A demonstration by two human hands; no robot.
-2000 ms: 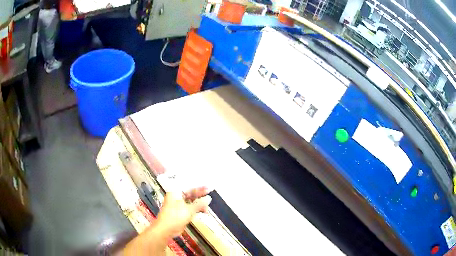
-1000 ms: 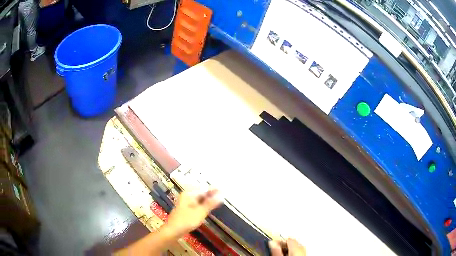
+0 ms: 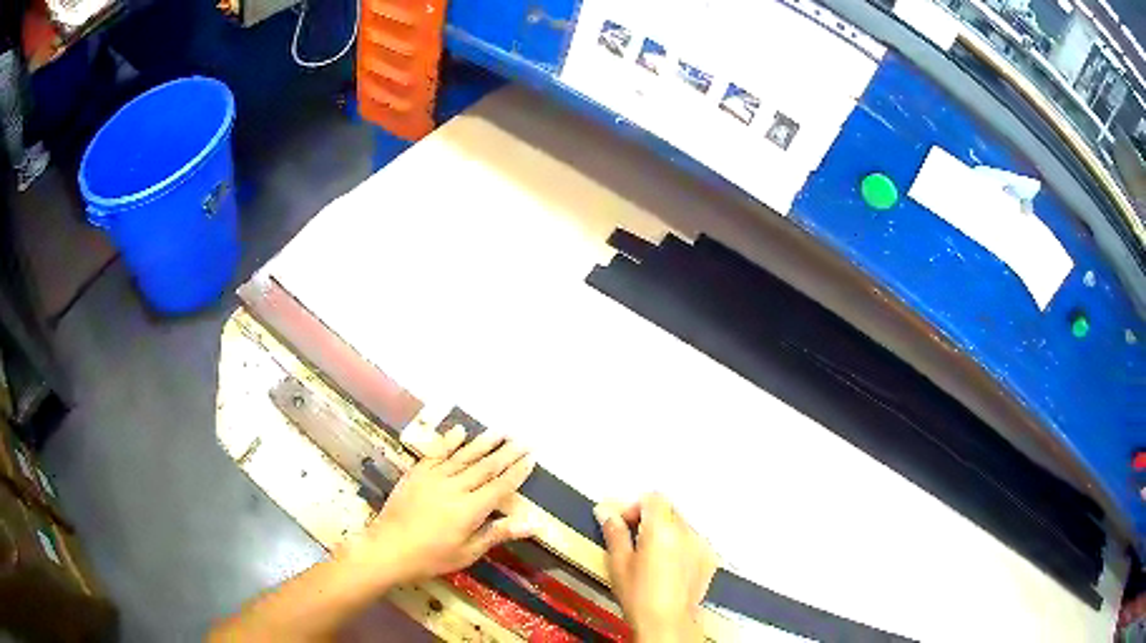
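Note:
A long black strip (image 3: pixel 559 497) lies along the front of the cream board, over a pale wooden die (image 3: pixel 572 543) whose edge shows beside it. My left hand (image 3: pixel 455 500) lies flat over the strip and the die near their left end, fingers spread a little. The strip's dark end shows just past the fingertips. My right hand (image 3: pixel 660 559) has its fingers curled on the strip further right, thumb and fingertips at its edge. A wide black strip stack (image 3: pixel 804 364) with stepped ends lies at the back.
The cream board (image 3: pixel 377 302) spreads under the work. The blue press beam (image 3: pixel 936 283) with green buttons (image 3: pixel 878 191) curves behind the stack. The worn front ledge (image 3: pixel 333 421) has wood, red parts and dark strips. A blue bin (image 3: pixel 163 189) and orange panel (image 3: pixel 400 69) stand at upper left.
My right hand has come in from the lower edge and is now on the strip. My left hand has flattened over the strip near the die's end. The view has shifted.

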